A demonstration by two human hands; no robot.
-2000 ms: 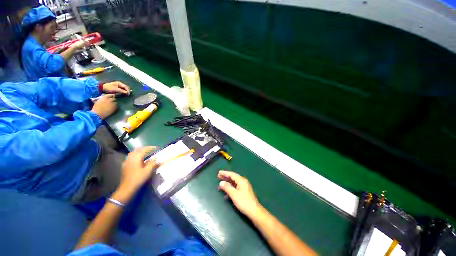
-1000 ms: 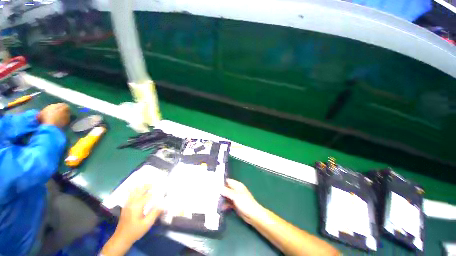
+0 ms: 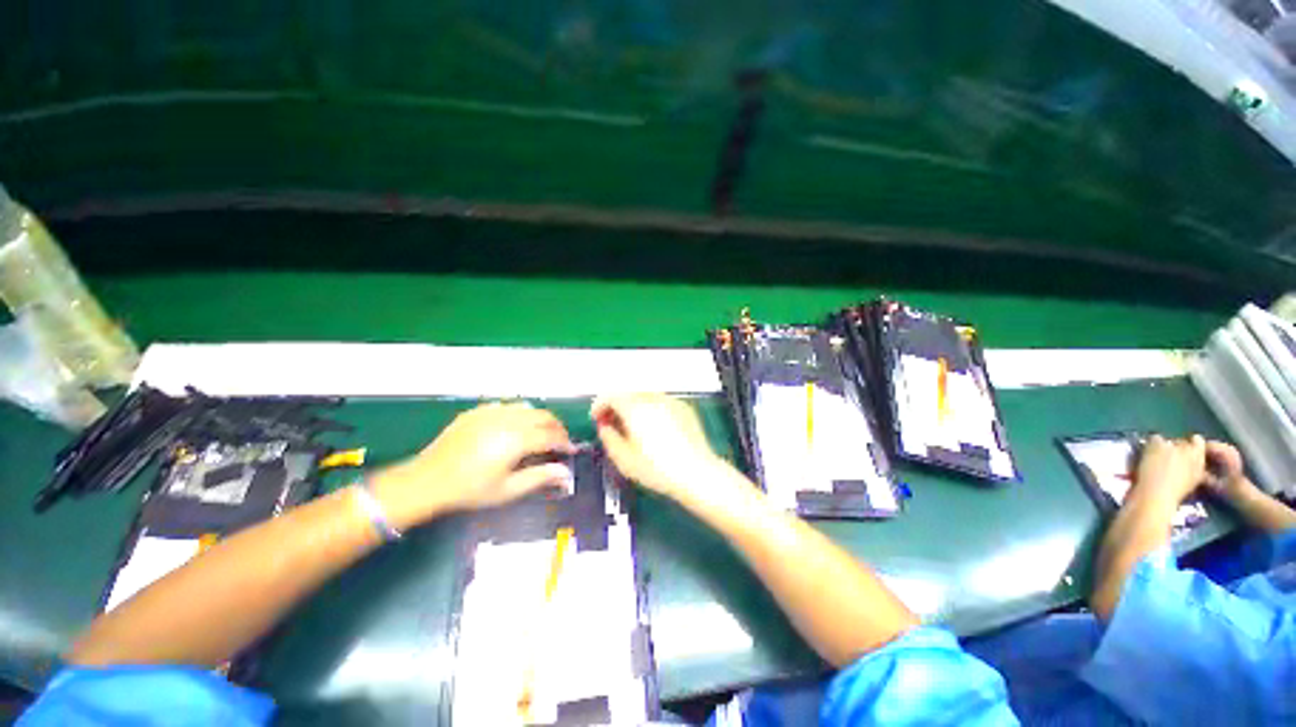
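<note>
An open tablet unit point(image 3: 547, 611) lies on the green bench in front of me, with a white area, black patches and an orange flex cable point(image 3: 549, 604) down its middle. My left hand point(image 3: 498, 457) is over its top left part, fingers bent at the top edge. My right hand point(image 3: 651, 443) is at its top right, thumb and fingertips together at the edge. The fingertips of both hands nearly meet. Whether they grip a small part cannot be told. The top end of the unit is mostly hidden by my hands.
Another open unit point(image 3: 228, 490) lies at left, partly under my left forearm, beside a pile of thin black strips point(image 3: 142, 426). Two overlapping stacks of units point(image 3: 817, 426) point(image 3: 938, 391) stand at right. A neighbour's hands point(image 3: 1183, 466) work on a unit near white trays point(image 3: 1258, 384) at far right.
The view has swung right. The unit my hands held beside the left one now lies apart from it, in front of me. My hands have moved up to its top edge.
</note>
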